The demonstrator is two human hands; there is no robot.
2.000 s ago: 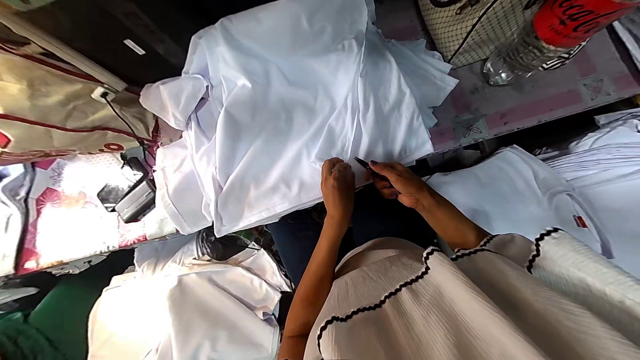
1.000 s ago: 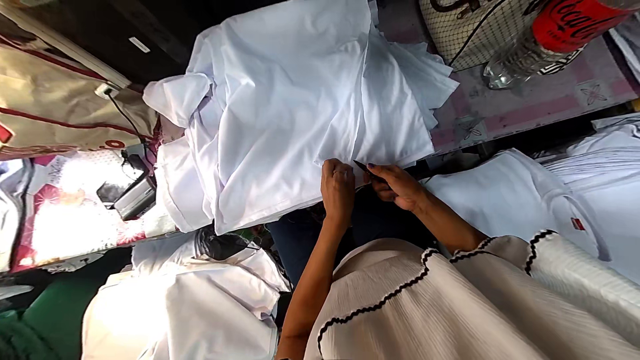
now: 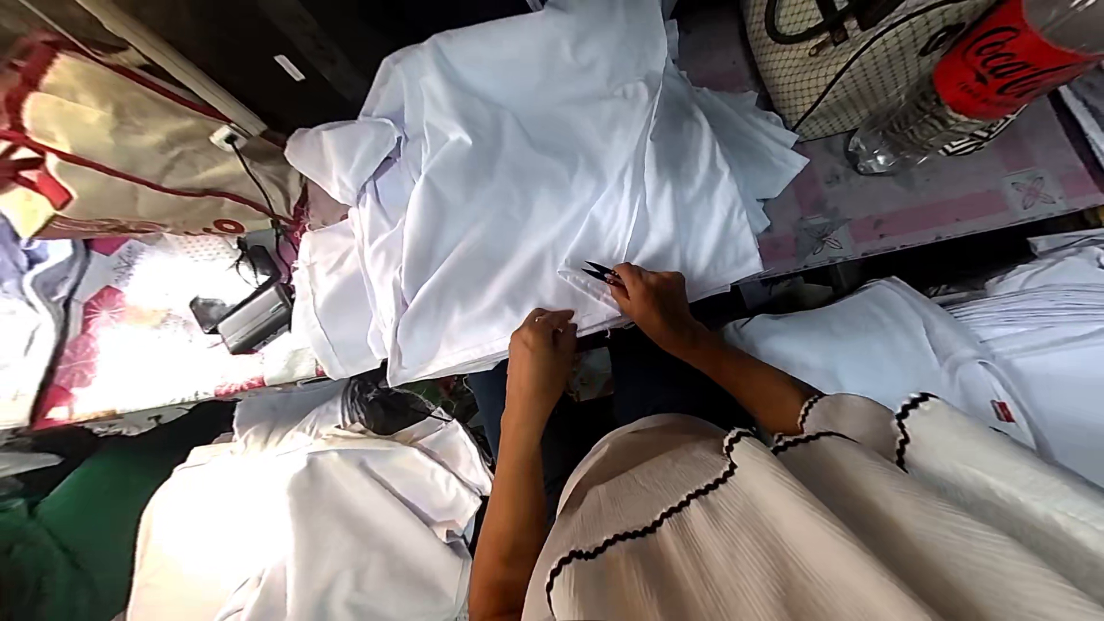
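Note:
White fabric pieces (image 3: 517, 172), apparently garments, lie in a pile on the table before me. My left hand (image 3: 542, 341) pinches the fabric at the pile's near edge, thumb and fingers together. To its right and slightly farther up, my right hand (image 3: 653, 297) holds small dark thread snips (image 3: 601, 273), whose two pointed blades stand apart and point left above the cloth. The handles are mostly hidden in the fingers. A folded corner of cloth lies under the blades.
A clear plastic bottle with a red Coca-Cola label (image 3: 992, 69) and a checked bag (image 3: 828, 78) are at the top right. More white garments lie right (image 3: 854, 336) and lower left (image 3: 345, 509). A dark device (image 3: 254, 315) with a cord sits left.
The right hand has moved up from the cloth's edge, and the snips' blades now show apart. My left hand has shifted slightly down along the near edge.

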